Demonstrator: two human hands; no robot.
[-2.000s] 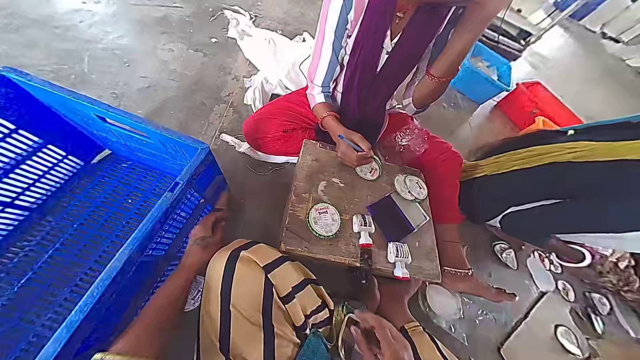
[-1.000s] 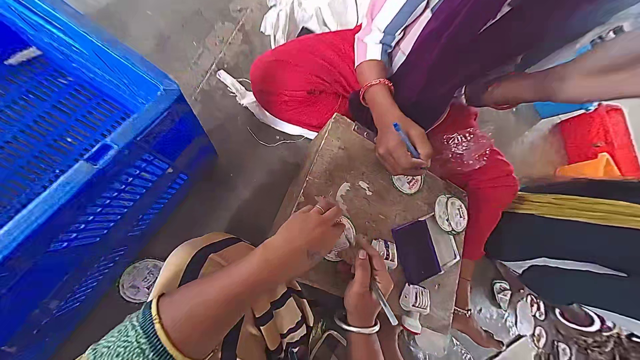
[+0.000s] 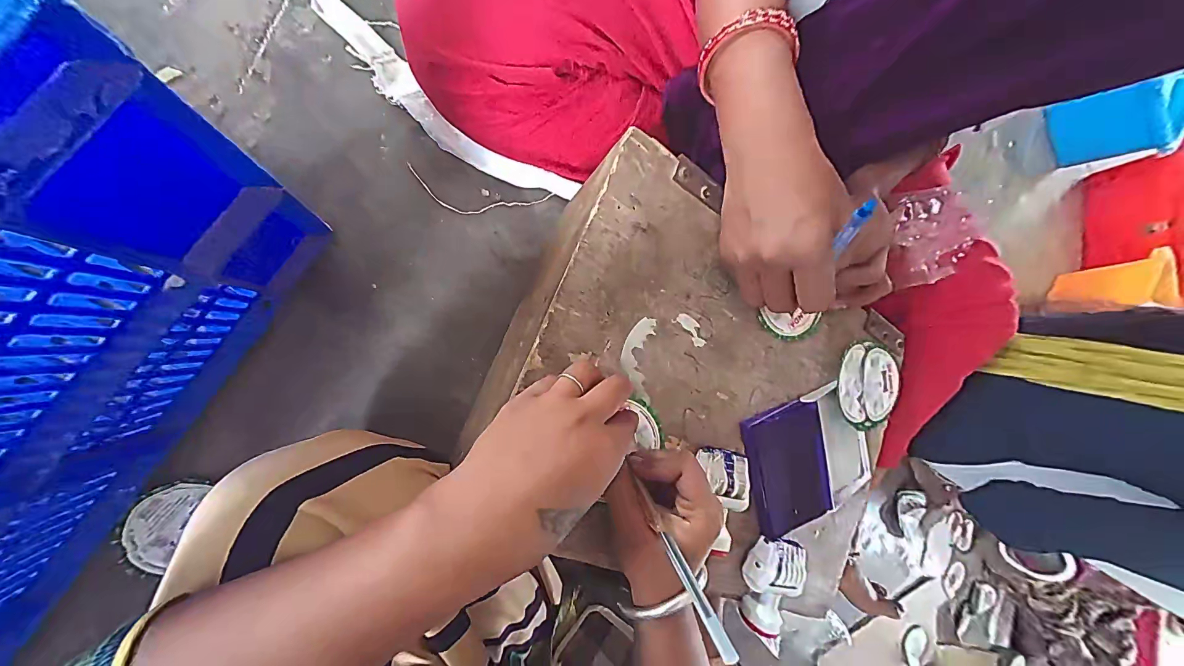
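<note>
My left hand (image 3: 560,430) reaches in from the lower left, its fingers on a round printed disc with a green edge (image 3: 647,425), partly hidden beneath them. Beside it, my right hand (image 3: 680,504) grips a pen (image 3: 698,597); its tip is hidden at the disc. Both are over a worn wooden box (image 3: 601,277). To the right lie a white stamp (image 3: 724,476), a purple ink pad (image 3: 784,470) and another white stamp (image 3: 775,564). Two round discs (image 3: 868,384) lie side by side near the box's right edge.
Across the box, another person's hand (image 3: 786,231) is over a round disc (image 3: 789,324), near a blue pen (image 3: 854,227). A blue plastic crate (image 3: 213,176) stands left. On the floor lies a round disc (image 3: 166,527); more pieces lie lower right.
My left hand has moved from beside the blue crate onto the disc on the box. My right hand has come up beside it and now holds a pen. The view has moved closer to the box.
</note>
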